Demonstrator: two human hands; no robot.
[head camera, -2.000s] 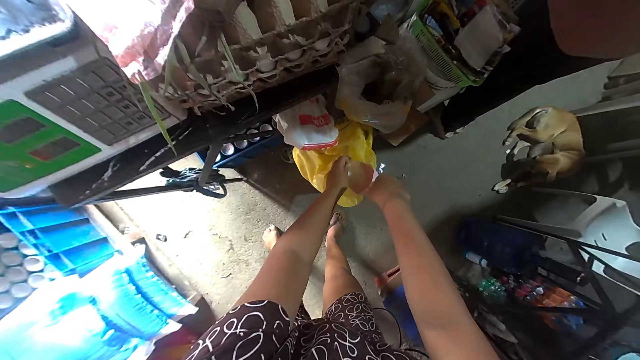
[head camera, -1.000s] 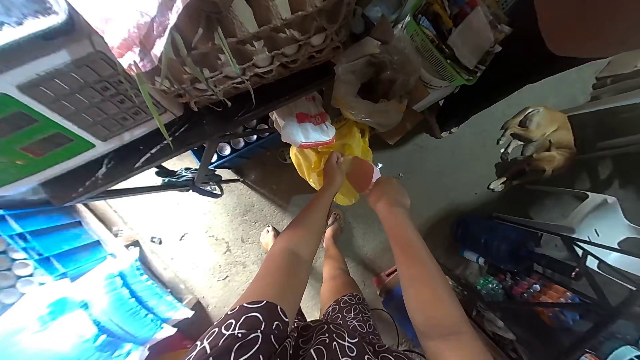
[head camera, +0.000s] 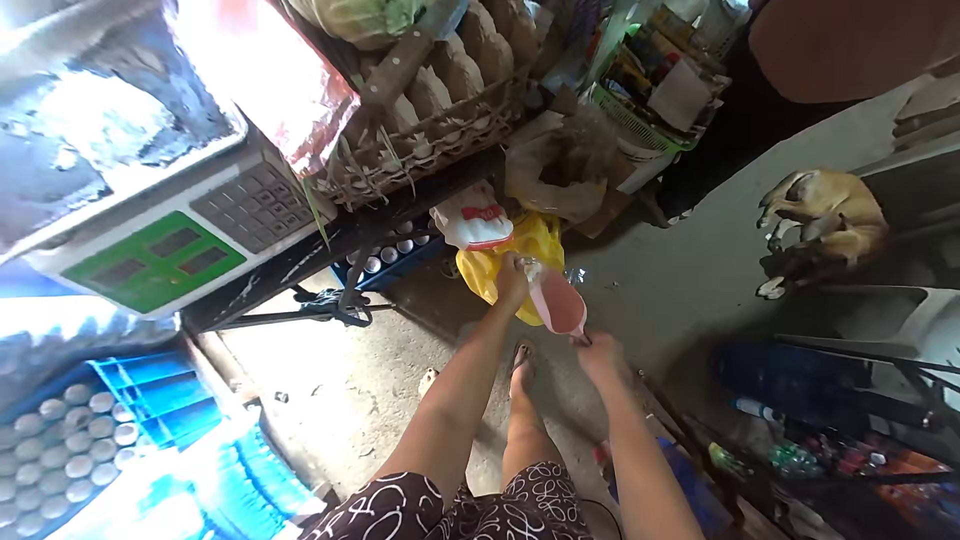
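My right hand (head camera: 600, 356) grips the handle of a pink plastic scoop (head camera: 561, 301), whose open side faces up toward the camera. At the scoop's far end, my left hand (head camera: 512, 276) holds a small clear plastic bag (head camera: 531, 268) against its tip. What lies inside that bag is too small to tell. Behind and below my left hand is a yellow plastic bag (head camera: 480, 276), with a white and red printed bag (head camera: 474, 217) beside it at the table's edge.
A digital scale (head camera: 154, 262) and egg trays (head camera: 431, 139) stand on the table at left. A green basket (head camera: 637, 124) is at the top. A dog (head camera: 832, 214) lies on the floor at right, near a white plastic chair (head camera: 892, 319). Blue crates (head camera: 161, 390) stand lower left.
The scoop has turned more lengthwise and its tip now meets the small bag at my left hand. My right hand has moved down, a little away from my left.
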